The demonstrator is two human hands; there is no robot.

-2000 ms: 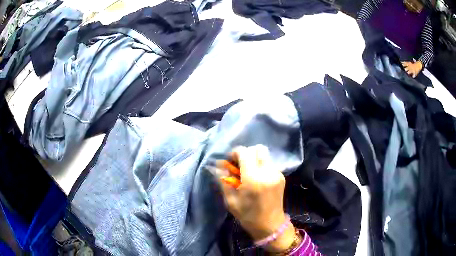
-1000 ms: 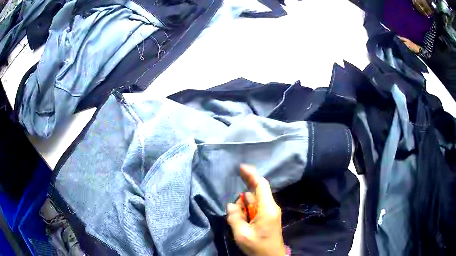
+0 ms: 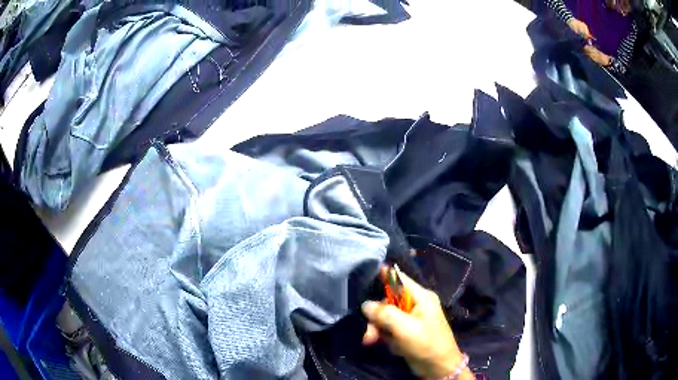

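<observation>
My right hand (image 3: 416,330) is at the lower middle, with a pink bracelet at the wrist. It holds orange-handled thread snips (image 3: 398,289), tips pointing up and away over the cloth. The denim garment (image 3: 245,260) lies spread in front of me, its pale blue inside showing at left and its dark navy side at right. A folded pale sleeve (image 3: 327,260) ends just beside the snips, by a dark stitched cuff or edge (image 3: 368,185). A stitched pocket outline (image 3: 446,271) shows right of the snips. My left hand is not in view.
More denim garments (image 3: 111,96) lie heaped at the upper left, with loose threads. Another pile (image 3: 595,245) lies along the right. The white table (image 3: 416,67) shows between them. A blue crate (image 3: 33,312) is at lower left. A person (image 3: 602,37) works at the upper right.
The sleeve that lay flat with its dark cuff to the right is now folded back, uncovering the navy panel and pocket outline. My right hand has moved slightly right, still with the snips.
</observation>
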